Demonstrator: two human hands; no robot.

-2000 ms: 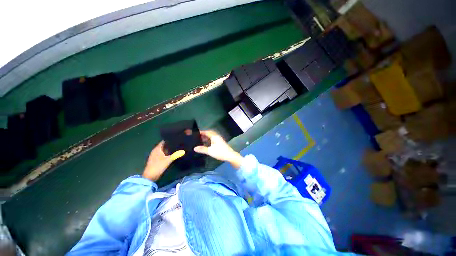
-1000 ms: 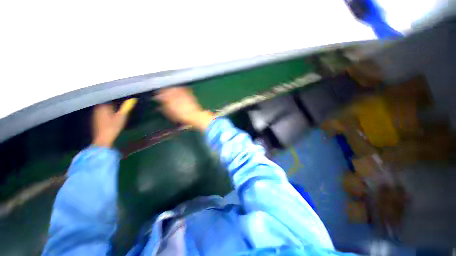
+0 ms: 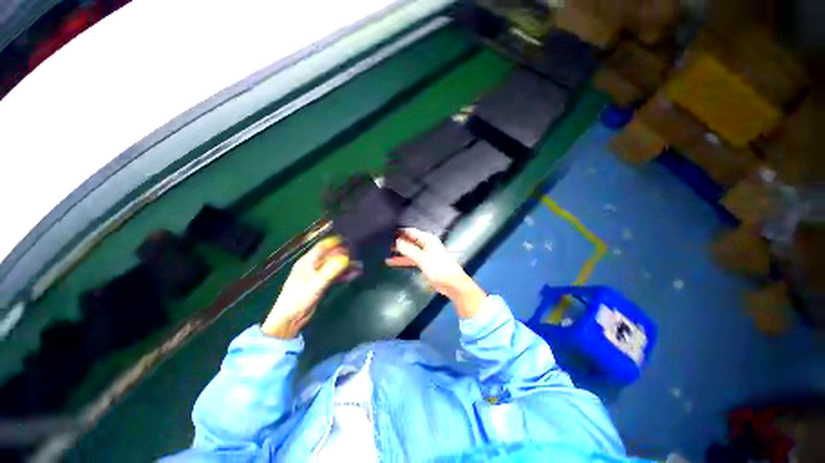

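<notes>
A black product box (image 3: pixel 366 215) is between my two hands over the green bench, at the near end of the stacked black boxes (image 3: pixel 466 176). It is blurred. My left hand (image 3: pixel 312 282) grips its lower left edge, with a yellow finger cot on a fingertip. My right hand (image 3: pixel 436 264) is at its lower right edge, fingers bent against it. The fingers behind the box are hidden. More black boxes (image 3: pixel 127 303) lie in a blurred row at the left, beyond the worn divider strip (image 3: pixel 181 339).
A white shelf (image 3: pixel 181 108) overhangs the far side of the green bench (image 3: pixel 298 136). A blue stool (image 3: pixel 602 333) stands on the blue floor at the right. Tan cartons (image 3: pixel 642 127) and a yellow block (image 3: pixel 724 98) are piled at the upper right.
My hands have come back from under the shelf edge towards me and to the right, now with a black box between them. The view has shifted, showing more bench and the stool.
</notes>
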